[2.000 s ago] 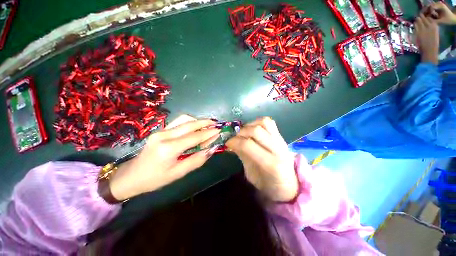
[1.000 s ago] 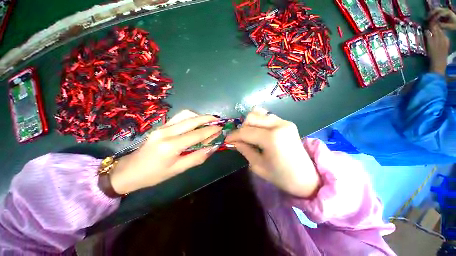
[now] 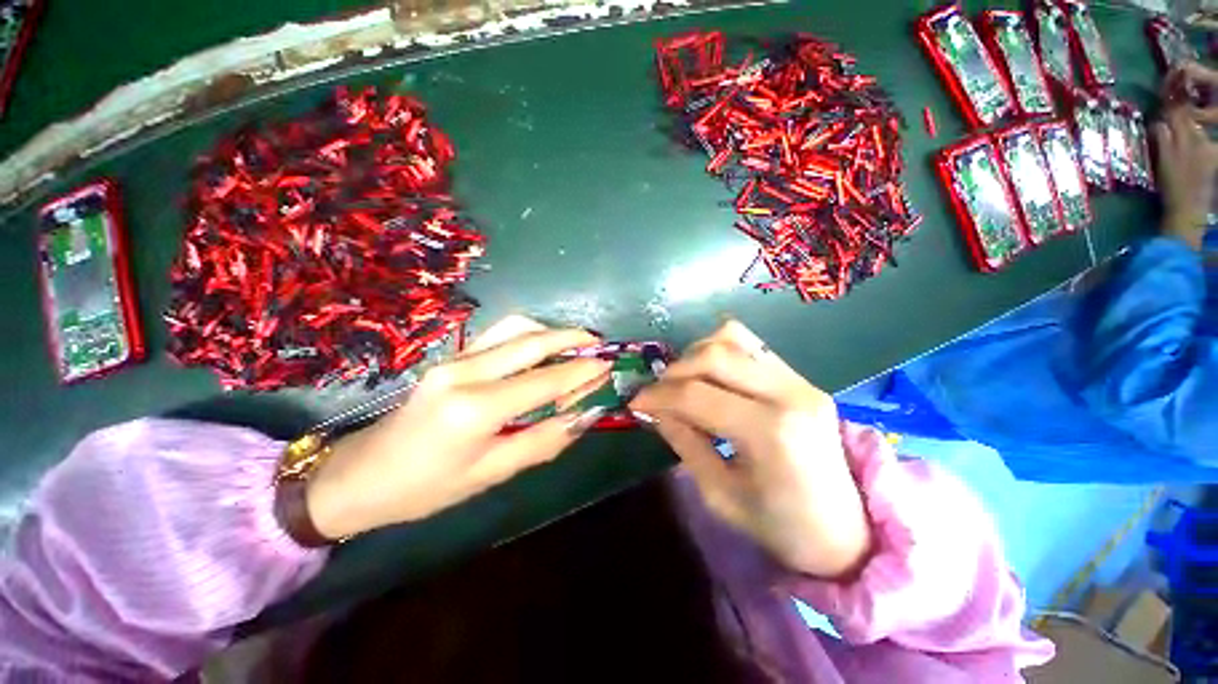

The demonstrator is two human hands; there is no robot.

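A red-rimmed phone housing [image 3: 617, 380] with a green board inside is held between both hands above the bench's near edge. My left hand [image 3: 494, 408] grips it from the left, fingers over its long sides, covering much of it. My right hand [image 3: 748, 434] has its fingertips on the right end of the housing; whether a small side part is between them cannot be seen. The left pile of red and black side parts [image 3: 321, 254] lies behind my left hand. The right pile [image 3: 822, 167] lies farther off to the right.
A housing [image 3: 88, 283] lies at the far left. Rows of red-rimmed handsets [image 3: 982, 201] lie at the right, near a person's blue sleeve [image 3: 1162, 341]. A worn, taped rail [image 3: 200, 94] borders the bench [image 3: 574, 174] at the back. Tweezers [image 3: 381, 405] lie partly hidden by my left hand.
The camera view has shifted slightly. Both hands stay on the same housing. The right hand has turned a little, its wrist farther right than two seconds ago.
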